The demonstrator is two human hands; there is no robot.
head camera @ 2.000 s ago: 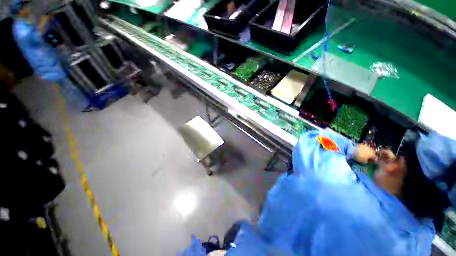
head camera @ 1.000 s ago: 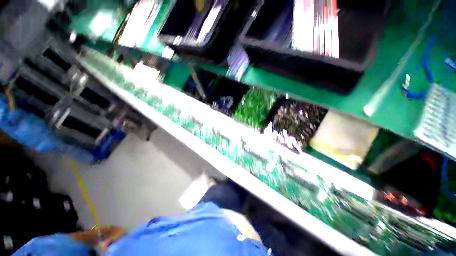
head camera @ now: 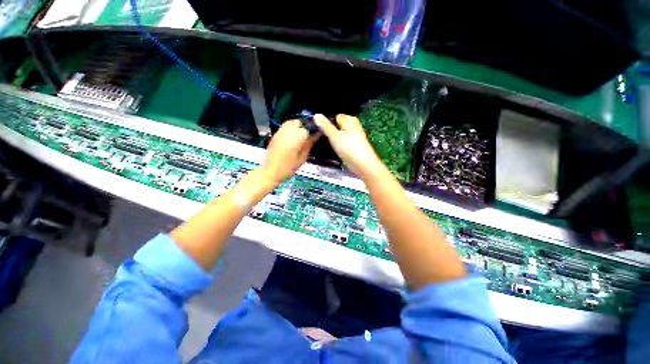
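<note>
My left hand (head camera: 287, 148) and my right hand (head camera: 347, 138) meet at the fingertips above the black component bin (head camera: 329, 96), just behind the conveyor rail. Something small and dark (head camera: 311, 125) is between or on the fingertips; I cannot tell whether it is a black part or finger cots. A thin pale bracelet (head camera: 246, 193) is on my left wrist. Green circuit boards (head camera: 324, 201) with black and white parts lie edge to edge in the rail, under my forearms.
Green components (head camera: 385, 131) fill a clear bag right of my hands. Beyond are metallic components (head camera: 456, 161) and a cream tray (head camera: 528, 161). A blue coiled cord (head camera: 179, 61) runs down toward my hands. Large black totes (head camera: 531, 44) and bagged long parts (head camera: 399, 28) are on the upper shelf.
The view has turned from along the line to face the bins and boards squarely. Both my hands are now in front, together over the black bin.
</note>
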